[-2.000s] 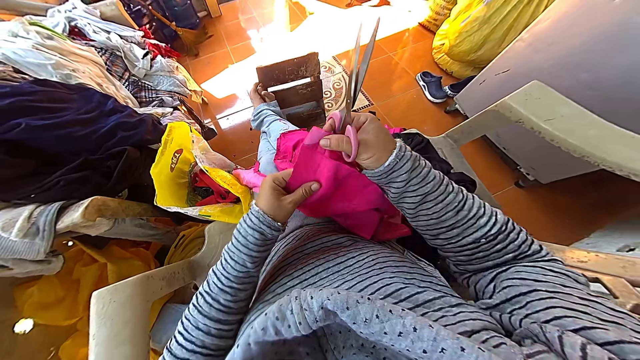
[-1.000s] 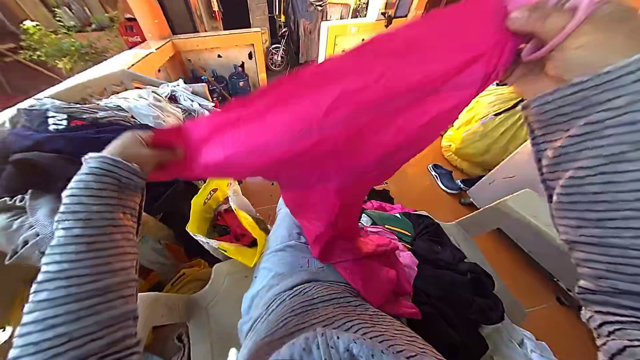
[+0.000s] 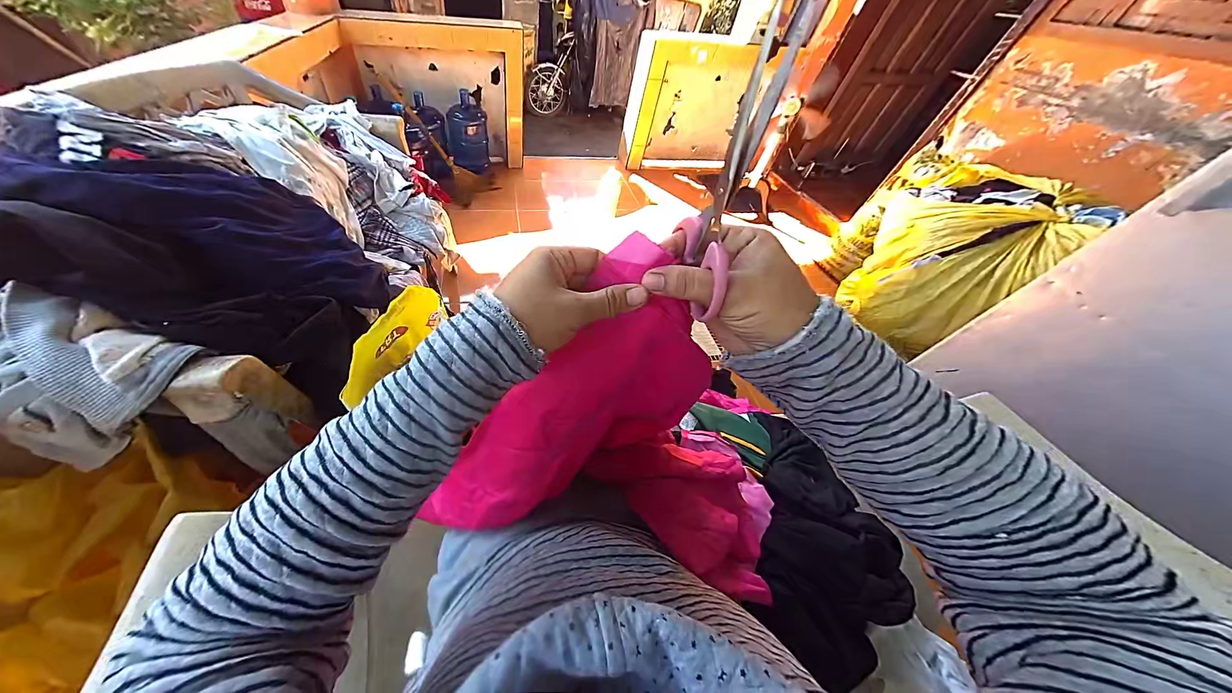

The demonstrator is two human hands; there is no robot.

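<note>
Bright pink fabric (image 3: 587,404) hangs from both hands over my lap. My left hand (image 3: 568,298) pinches its upper edge between thumb and fingers. Close beside it, my right hand (image 3: 746,289) grips the same edge and also carries scissors (image 3: 741,125) with pink handles, the long metal blades pointing up and away from me. Whether the blades are parted is hard to tell; no cloth lies between them. Beneath the fabric, a black garment (image 3: 828,549) and a green cloth piece (image 3: 731,430) rest by my right side.
Piled clothes (image 3: 173,221) cover a bench on the left, with a yellow plastic bag (image 3: 393,342) beside them. A stuffed yellow sack (image 3: 962,250) stands at right near a pale panel (image 3: 1097,366). Blue water jugs (image 3: 468,130) stand by the low wall. White chair arms flank me.
The pink fabric was stretched wide between my hands a second ago; now my hands are together at its edge and it hangs bunched. The scissors show upright again. The view has tilted up since the first frame.
</note>
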